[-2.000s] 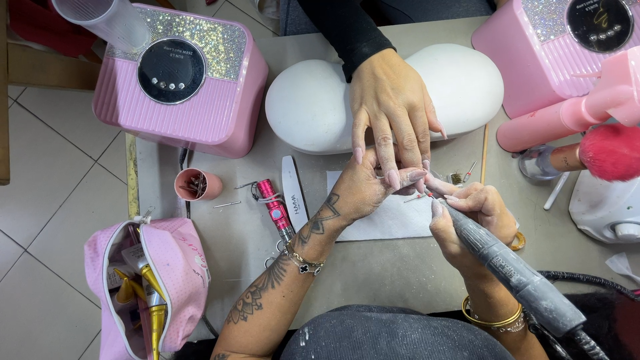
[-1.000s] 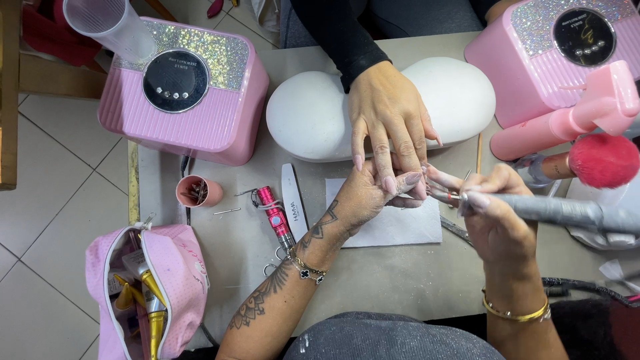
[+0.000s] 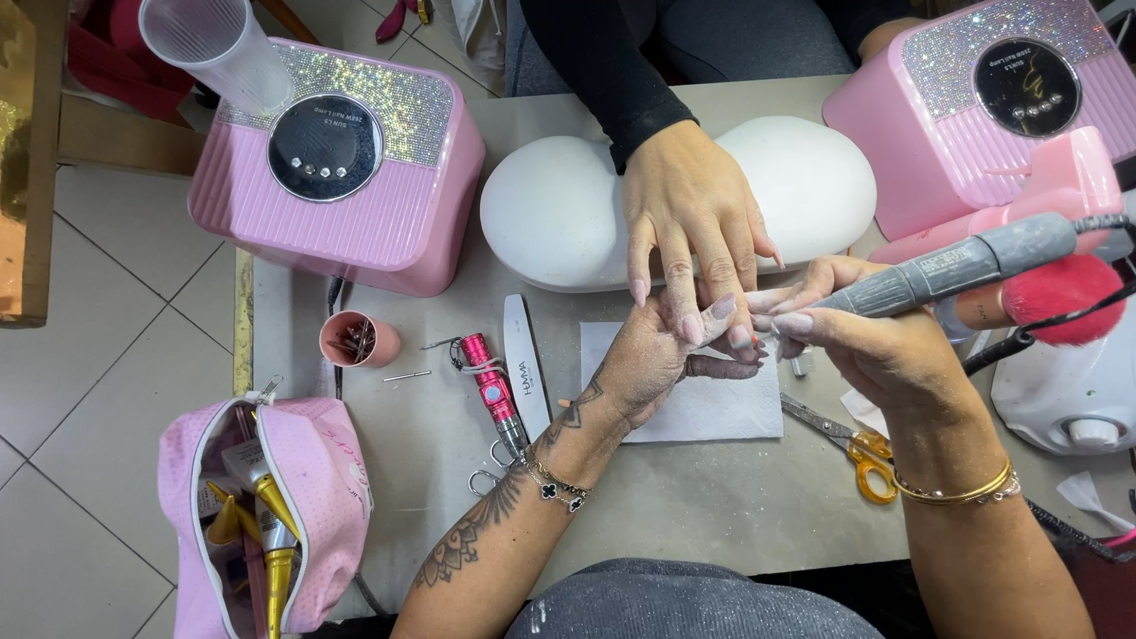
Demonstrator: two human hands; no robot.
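My left hand point(image 3: 661, 355) is under another person's hand point(image 3: 697, 209) and holds one of its fingers near the tip, with my thumb across it. My right hand point(image 3: 874, 342) grips a grey electric nail drill point(image 3: 945, 266), its tip close to that held fingertip. Pale dust coats my fingers. The other person's wrist lies over a white padded hand rest point(image 3: 555, 213). Below the hands a white paper towel point(image 3: 701, 417) lies on the table.
Pink nail lamps point(image 3: 333, 226) stand on both sides. Left are a cup of drill bits point(image 3: 390, 342), a nail file point(image 3: 525, 364), a pink flashlight point(image 3: 488, 382) and an open pouch point(image 3: 328, 497). Right are orange-handled scissors point(image 3: 874, 479), a pink brush point(image 3: 1065, 302) and a white drill base point(image 3: 1069, 390).
The drill's rear end has swung from the lower right to the upper right, turning with my right hand. My left hand still holds the other person's finger.
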